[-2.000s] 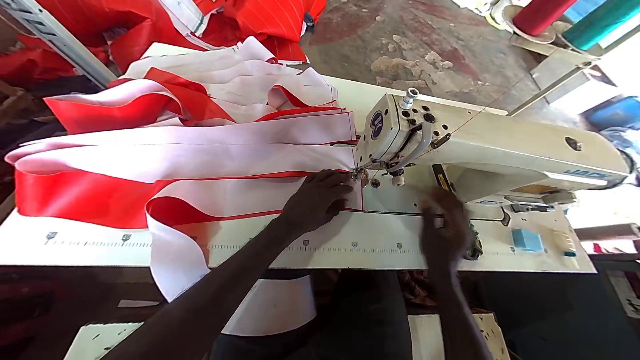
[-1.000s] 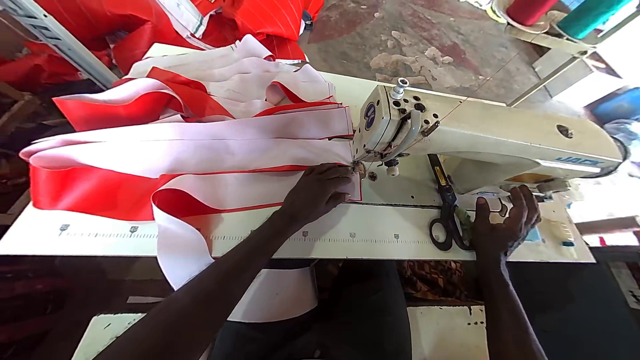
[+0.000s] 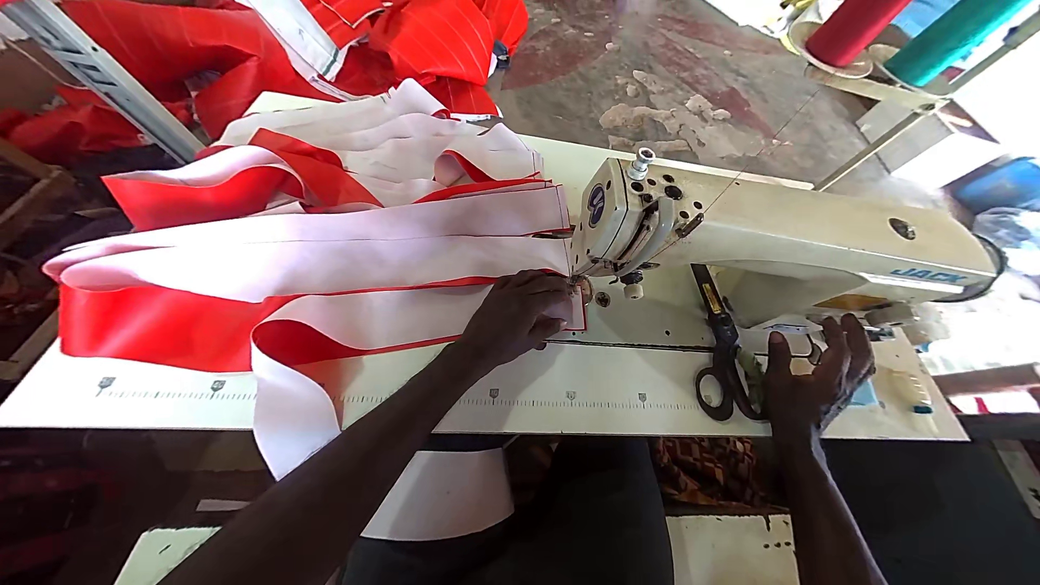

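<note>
My left hand [image 3: 524, 313] rests on the end of a red and white fabric strip [image 3: 390, 321], pressing it flat beside the needle area of a white Jack sewing machine [image 3: 780, 219]. The fingers are bent; whether they pinch the cloth cannot be told. My right hand [image 3: 816, 370] hovers or rests under the machine arm near its right end, fingers spread, holding nothing visible. Just left of it lie black-handled scissors [image 3: 723, 357], blades pointing away from me. Other long strips [image 3: 325, 252], red on one side and white on the other, stretch left from the machine head.
More strips [image 3: 366, 154] are heaped at the table's back left. Red fabric [image 3: 439, 49] lies beyond, near a metal rail [image 3: 114, 81]. Red [image 3: 857, 28] and green [image 3: 946, 41] thread cones stand at back right. A measuring scale [image 3: 569, 404] runs along the table's front. A small bottle [image 3: 910, 390] lies at right.
My right hand has moved right from above the scissors, leaving them in plain sight, and its fingers have spread. My left hand stays on the strip by the needle area.
</note>
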